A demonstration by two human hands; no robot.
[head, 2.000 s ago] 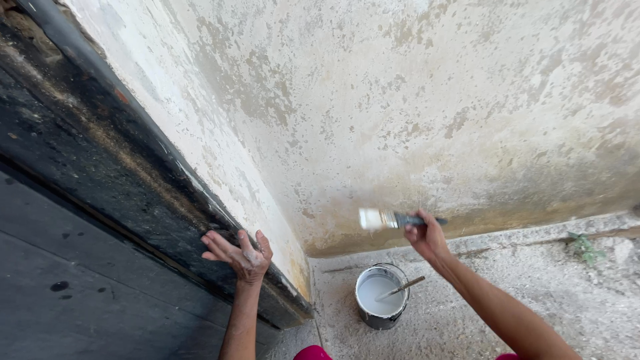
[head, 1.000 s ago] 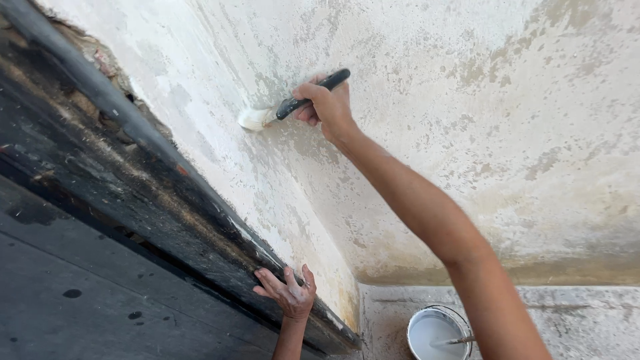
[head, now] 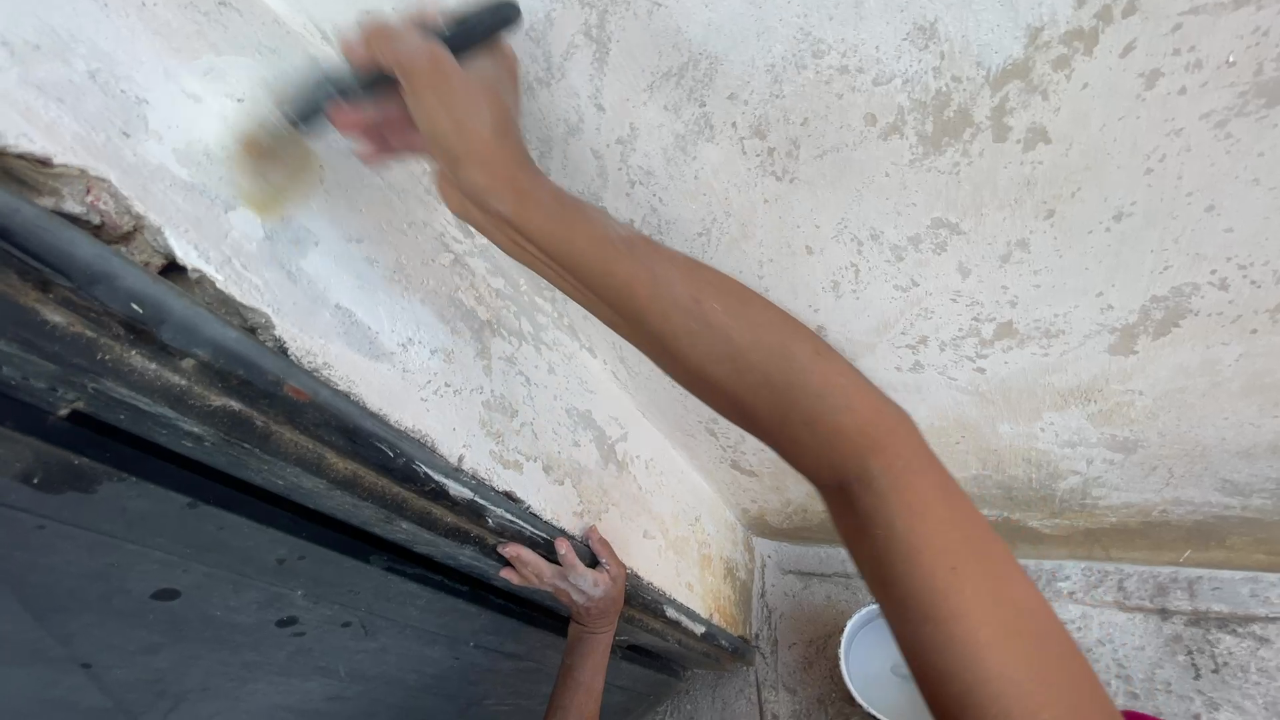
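At the upper left, my right hand (head: 440, 95) grips the dark handle of a wide paintbrush (head: 275, 165). The brush is blurred, its pale bristles at the narrow white plaster wall (head: 350, 260) beside the door frame; whether they touch it is hard to tell. My left hand (head: 570, 580) rests with spread fingers on the dark door frame (head: 370, 420), low in the view, and holds nothing. Whitish smears mark its fingers. A bucket of whitish liquid (head: 880, 665) stands at the bottom, partly hidden behind my right forearm.
A larger wall (head: 950, 250) with flaking, patchy paint meets the narrow wall at a corner. Broken masonry (head: 95, 205) shows along the frame's edge at the left. The dark door (head: 200, 590) fills the lower left. A rough concrete floor (head: 1180, 640) lies at the lower right.
My right hand has carried the brush from above the bucket up to the narrow wall, then further along it to the left. My left hand has stayed on the frame. The view has shifted.
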